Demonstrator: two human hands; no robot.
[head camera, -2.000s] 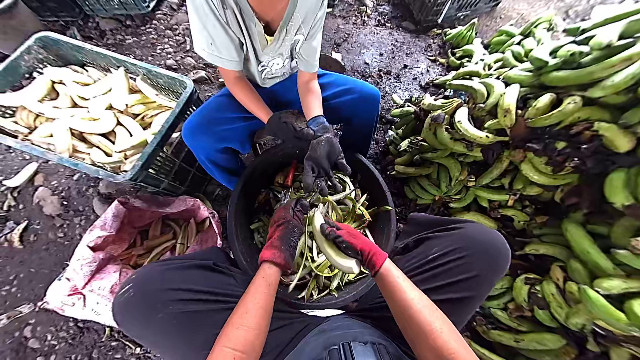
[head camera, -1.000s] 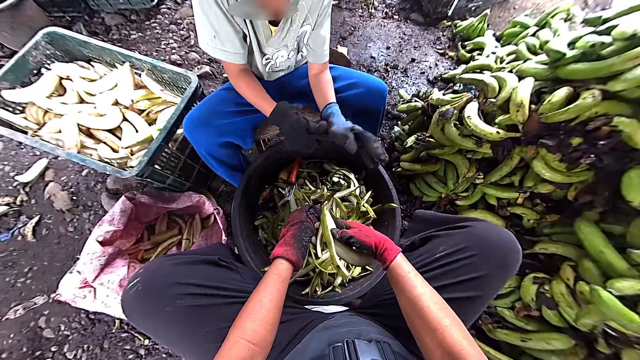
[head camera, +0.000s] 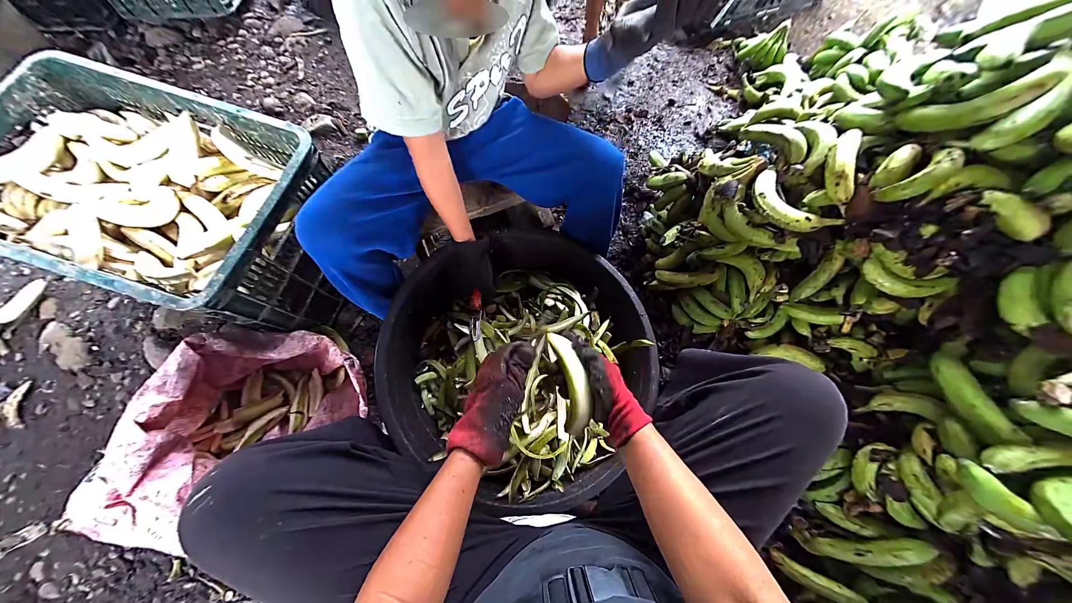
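Observation:
My right hand (head camera: 611, 389), in a dark glove with a red cuff, holds a pale, mostly peeled plantain (head camera: 571, 381) over a round black tub (head camera: 641, 360). My left hand (head camera: 498, 402), gloved alike, is just left of the plantain, its fingers curled near strips of peel; whether it grips anything is hidden. Green peel strips (head camera: 536, 452) lie heaped in the tub. Across from me, a co-worker's dark-gloved hand (head camera: 471, 270) holds a red-handled tool (head camera: 476, 314) at the tub's far side. The co-worker's other gloved hand (head camera: 628, 38) is raised away from the tub.
A green plastic crate (head camera: 276, 134) of peeled plantains stands at the upper left. Below it, a pink-and-white sack (head camera: 151, 435) holds peels. Unpeeled green plantains (head camera: 904, 276) are piled along the right. The co-worker (head camera: 469, 109) sits opposite, knees near the tub.
The co-worker's one hand has moved from over the tub out toward the upper right; the other has come down to the red-handled tool. My hands remain over the tub with the plantain.

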